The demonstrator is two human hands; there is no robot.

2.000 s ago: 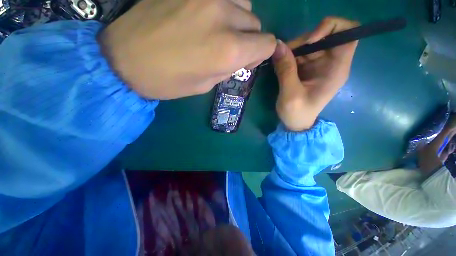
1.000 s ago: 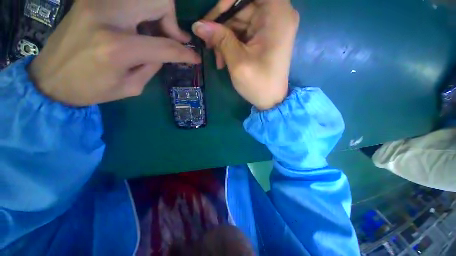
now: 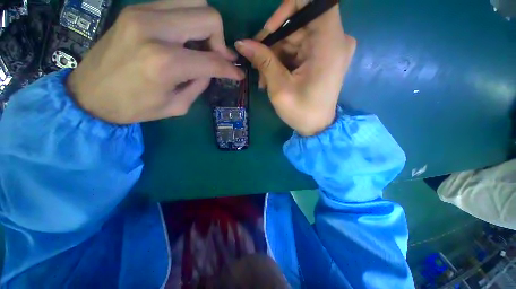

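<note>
A black phone housing (image 3: 231,93) lies open side up on the green mat, its near half filled by a blue circuit board (image 3: 232,127) with silver patches. Thin red wires run along its right side. My left hand (image 3: 153,62) has its fingertips on the upper end of the housing and covers part of it; whether they pinch a small part cannot be seen. My right hand (image 3: 300,68) holds dark tweezers (image 3: 300,21) like a pen, slanting up to the right. The tweezers' tip is at the housing's upper end, partly hidden by my fingers.
Several dark open phone units (image 3: 34,42) with boards lie at the upper left. Tiny white scraps (image 3: 416,91) lie on the green mat (image 3: 385,135) at right. Another person's pale sleeve (image 3: 481,193) shows at the right edge, above blurred items at the lower right.
The housing and both hands appear further left than two seconds ago. The housing is now upright in view instead of tilted, and its red wires show. Over the last second everything shifted slightly right in view.
</note>
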